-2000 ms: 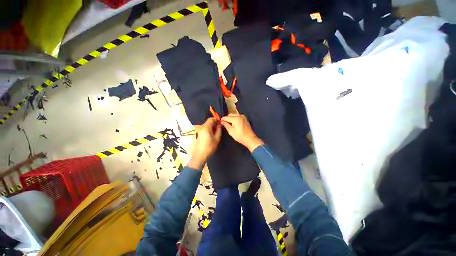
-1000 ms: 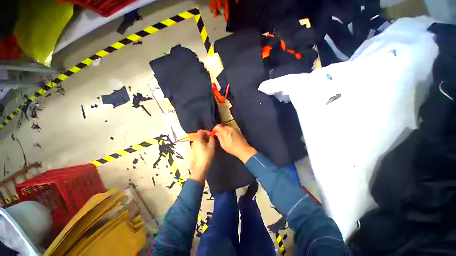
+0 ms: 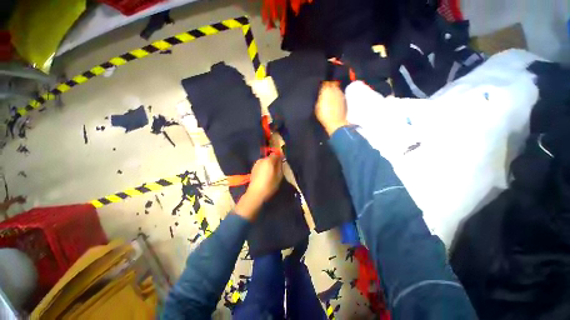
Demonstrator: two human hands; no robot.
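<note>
A stack of black cut pieces (image 3: 220,115) lies lengthwise in front of me. My left hand (image 3: 266,178) is closed on an orange-red tie strip (image 3: 237,180) at the stack's right side; the strip's end sticks out to the left. My right hand (image 3: 331,105) is on the upper part of the second black stack (image 3: 312,156), close to another orange tie (image 3: 352,74). Its fingertips are blurred against the black cloth, so I cannot tell what they hold.
A white cloth (image 3: 447,137) and a black cloth heap (image 3: 512,231) lie at the right. A red crate (image 3: 69,234) and brown cardboard sheets (image 3: 94,281) are at lower left. Yellow-black tape (image 3: 144,53) and black scraps (image 3: 130,119) are on the pale floor. An orange-red bunch (image 3: 275,11) hangs at the top.
My right hand has left my left hand and moved up and right onto the second stack. My left hand still holds the orange strip.
</note>
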